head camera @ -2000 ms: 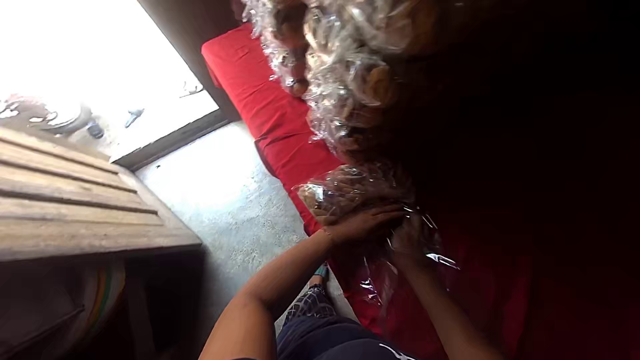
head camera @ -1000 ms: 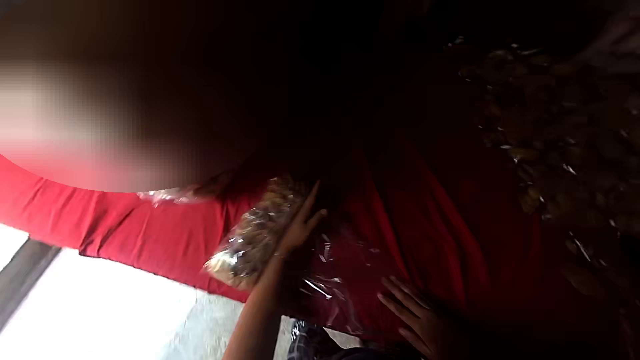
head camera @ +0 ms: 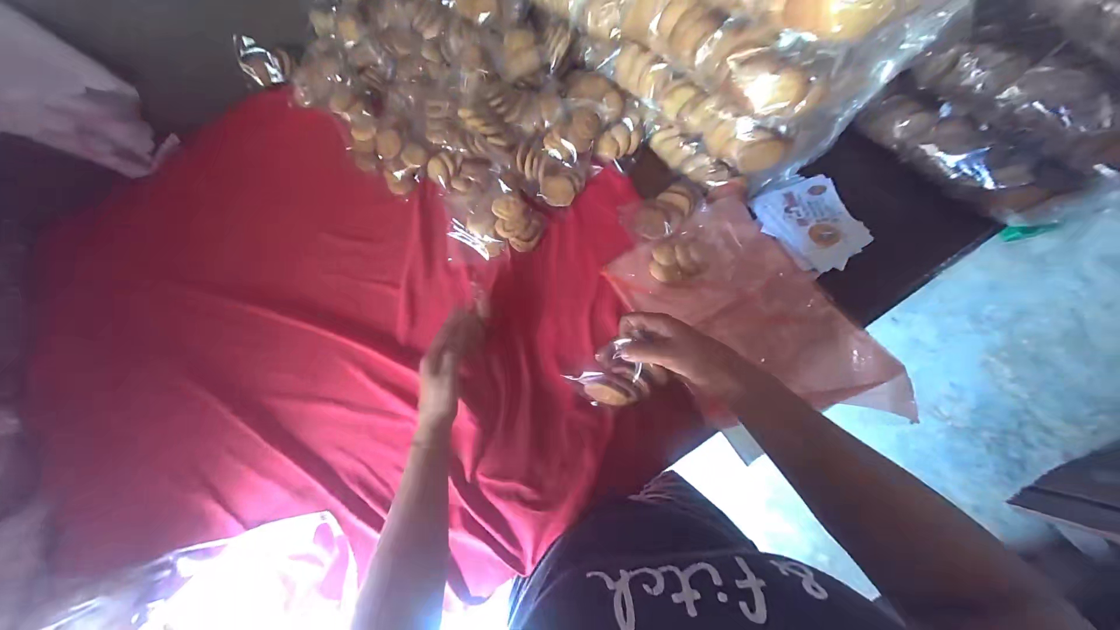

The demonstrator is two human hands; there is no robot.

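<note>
In the head view, my right hand (head camera: 669,350) grips the gathered top of a small clear plastic packet of round biscuits (head camera: 610,390), hanging over the red cloth (head camera: 262,350). To its left, my left hand (head camera: 451,363) reaches over the cloth towards the packet heap; it is blurred, and whether its fingers hold anything does not show. A large heap of small biscuit packets (head camera: 472,114) lies beyond both hands. Beside my right hand, a translucent pinkish plastic sheet or bag (head camera: 770,324) has loose-lying biscuit packets (head camera: 676,260) at its far edge.
A large clear bag of stacked biscuits (head camera: 717,96) stands at the back, with more bagged biscuits (head camera: 989,131) at the far right. Printed cards (head camera: 812,223) lie on the dark table surface (head camera: 914,236) near its right edge. A bright plastic bag (head camera: 262,573) is at the near left.
The view has swung strongly. The larger biscuit bag beside my hand one second ago is out of my grasp; a small packet is now in my right hand, which lay spread on the cloth before.
</note>
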